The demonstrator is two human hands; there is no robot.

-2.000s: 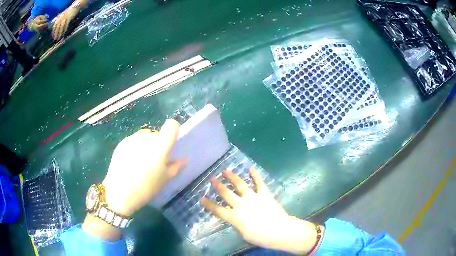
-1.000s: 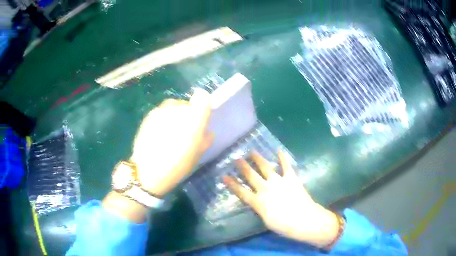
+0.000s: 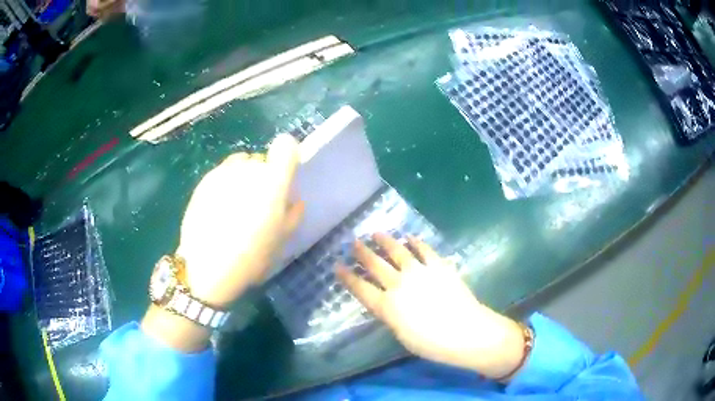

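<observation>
A white flat block (image 3: 337,180) stands tilted on its long edge across a clear sheet of round dark parts (image 3: 313,301). My left hand (image 3: 235,223), with a watch at the wrist, grips the block by its left side. My right hand (image 3: 427,305) lies with fingers spread on the near part of the sheet and grasps nothing. A strip of the sheet shows beyond the block's far end. The block and my left hand hide the rest of it.
Stacked dot sheets (image 3: 541,110) lie to the right, with a black tray (image 3: 674,78) at the far right. Pale strips (image 3: 243,86) lie beyond my hands. A dark sheet in clear film (image 3: 70,282) is at the left edge. A blurred hand (image 3: 106,8) shows at the top left.
The view has shifted, so the bench things sit higher than two seconds ago. My left hand still holds the block and my right hand still rests on the sheet.
</observation>
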